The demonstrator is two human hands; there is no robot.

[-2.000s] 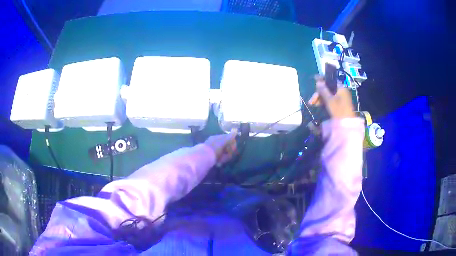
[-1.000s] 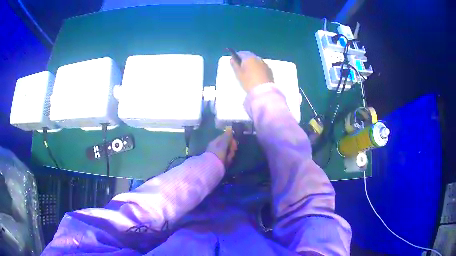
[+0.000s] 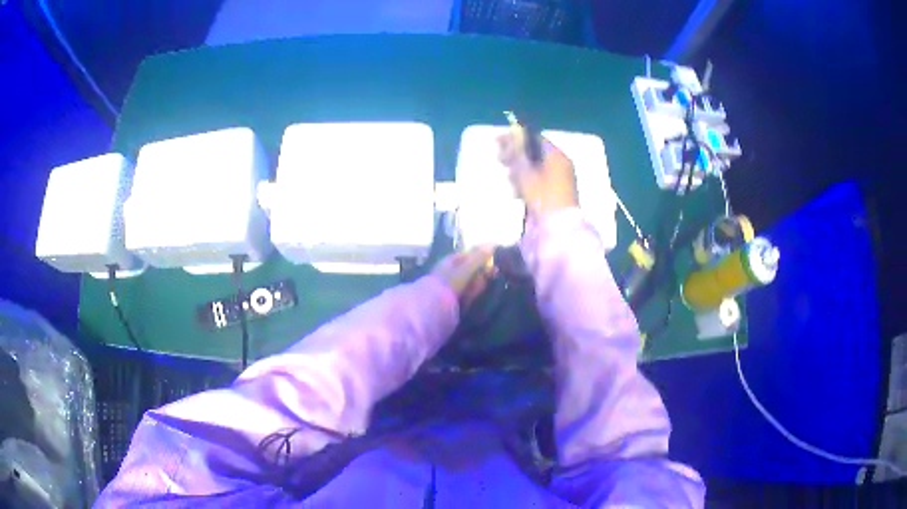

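Note:
Several white box-shaped units, possibly projectors, stand in a row; the rightmost point(image 3: 587, 189) is in front of me. My right hand point(image 3: 542, 174) is over its top, shut on a slim dark bar that looks like the plain remote control point(image 3: 528, 142). My left hand point(image 3: 471, 275) is at this unit's near edge, fingers closed on what looks like a small plug with a yellow glint point(image 3: 487, 259), mostly hidden. A black remote control with a white ring point(image 3: 261, 300) lies on the green table in front of the left units.
A white power strip point(image 3: 651, 134) with blue-lit sockets and black leads is at the back right. A yellow cylinder point(image 3: 712, 284) and a small ring-shaped roll point(image 3: 729, 235) lie at the right edge. A thin white cable point(image 3: 761, 403) hangs there. A plastic-lined crate point(image 3: 45, 398) is at lower left.
My right hand has moved from beside the power strip to over the rightmost unit, still with the dark bar. My left hand has stayed near that unit's near edge. The view has shifted slightly.

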